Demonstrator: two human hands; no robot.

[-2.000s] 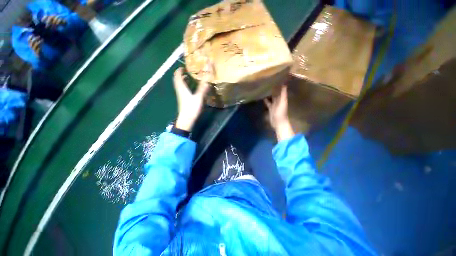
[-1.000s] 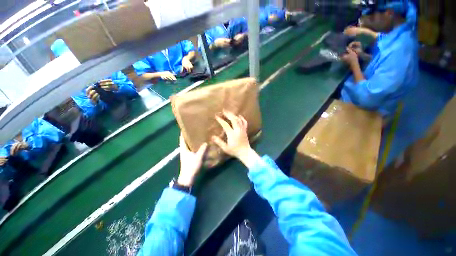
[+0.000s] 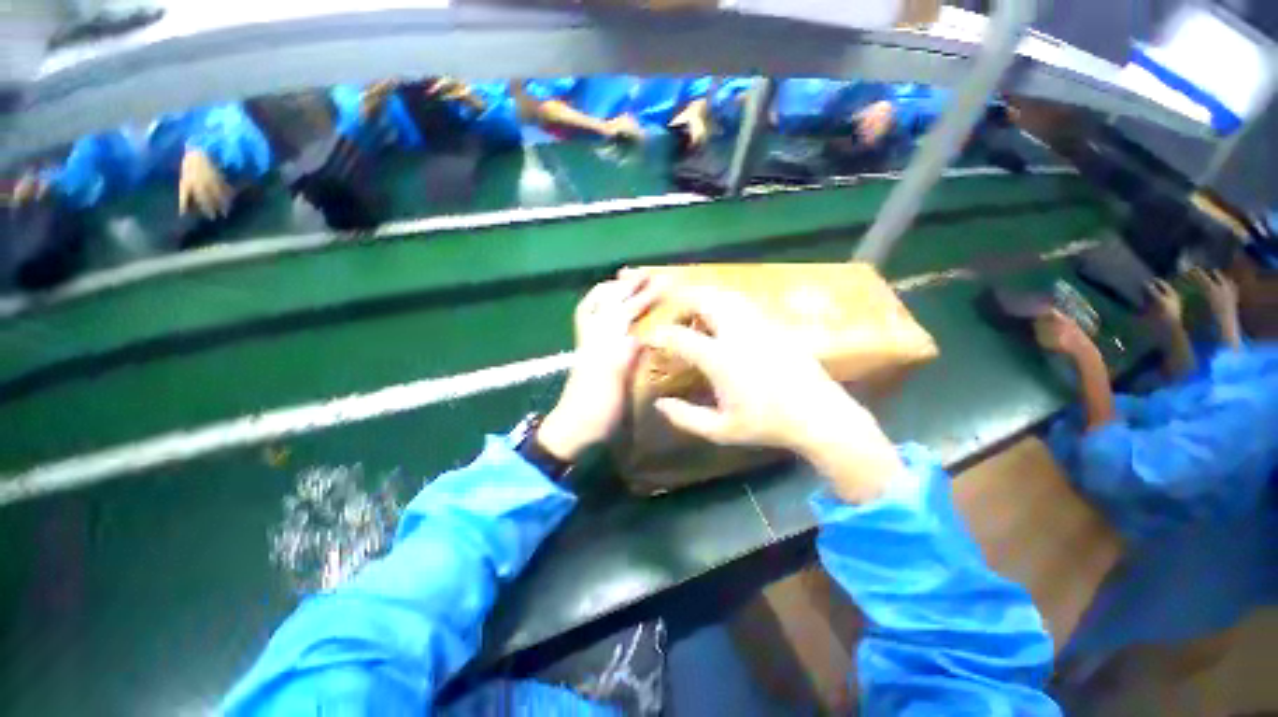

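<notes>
A brown paper-wrapped parcel (image 3: 827, 315) lies on the green bench in front of me. My left hand (image 3: 606, 362) is against its left end, with the fingers over the top corner. My right hand (image 3: 743, 371) is on the near left part of the parcel, with thumb and fingers bent at the wrapping. The fingertips are blurred, so I cannot tell exactly what they pinch. A scattered pile of silver rings (image 3: 334, 525) lies on the bench to the left of my left arm.
A white strip (image 3: 308, 418) runs between the bench and the green conveyor (image 3: 421, 301). A metal post (image 3: 946, 133) stands behind the parcel. Several people in blue smocks work across the line, and one sits at right (image 3: 1191, 434). A carton (image 3: 1030, 525) stands below the bench.
The parcel, held up in both hands before, now lies lengthwise on the bench. My hands have moved to its left end. The view has turned, showing more of the line.
</notes>
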